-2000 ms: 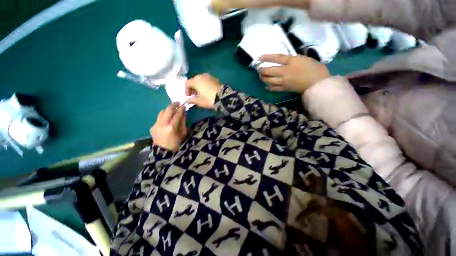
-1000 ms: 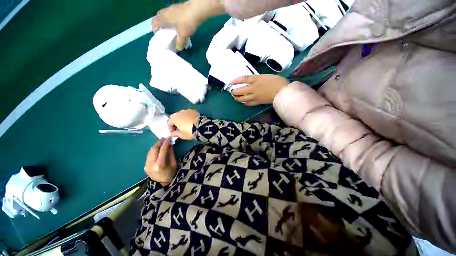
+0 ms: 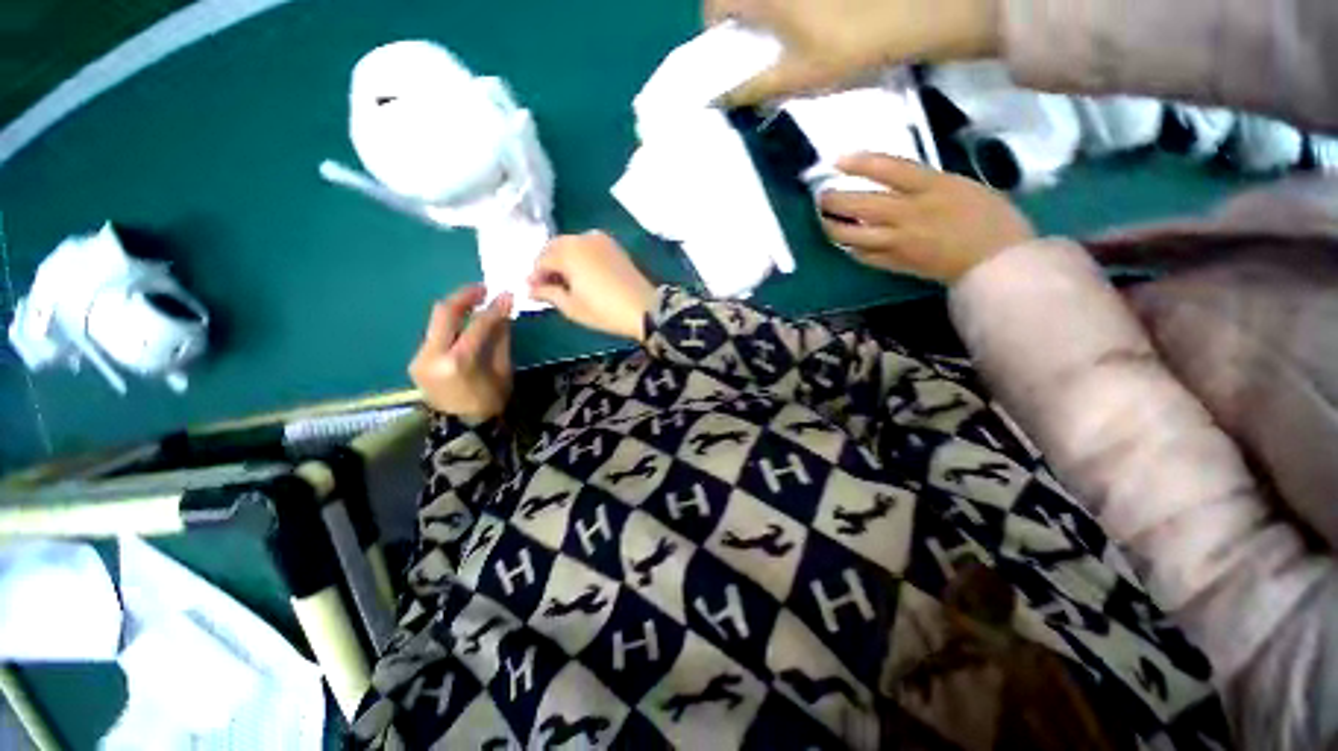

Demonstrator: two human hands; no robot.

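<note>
A white security camera (image 3: 429, 129) lies on the green bench, its rounded head away from me and a thin antenna beside it. Its squared mounting base (image 3: 511, 253) points toward me. My left hand (image 3: 467, 355) pinches at the near end of the base. My right hand (image 3: 590, 282) pinches at the same end from the right, with the fingertips of both hands close together. The fingers hide what exactly is between them; a small white edge shows there.
Another white camera (image 3: 125, 316) lies at the left. A neighbouring person's hand (image 3: 917, 220) touches cameras at the right; their other hand (image 3: 866, 44) is above a white camera (image 3: 712, 176). More cameras are in a row behind. A pale tubular frame (image 3: 330, 616) and white sheets (image 3: 206, 660) are lower left.
The view has shifted back and forth. My hands stay at the base end. The neighbour's upper hand has moved over the nearer white camera, which now lies right of mine.
</note>
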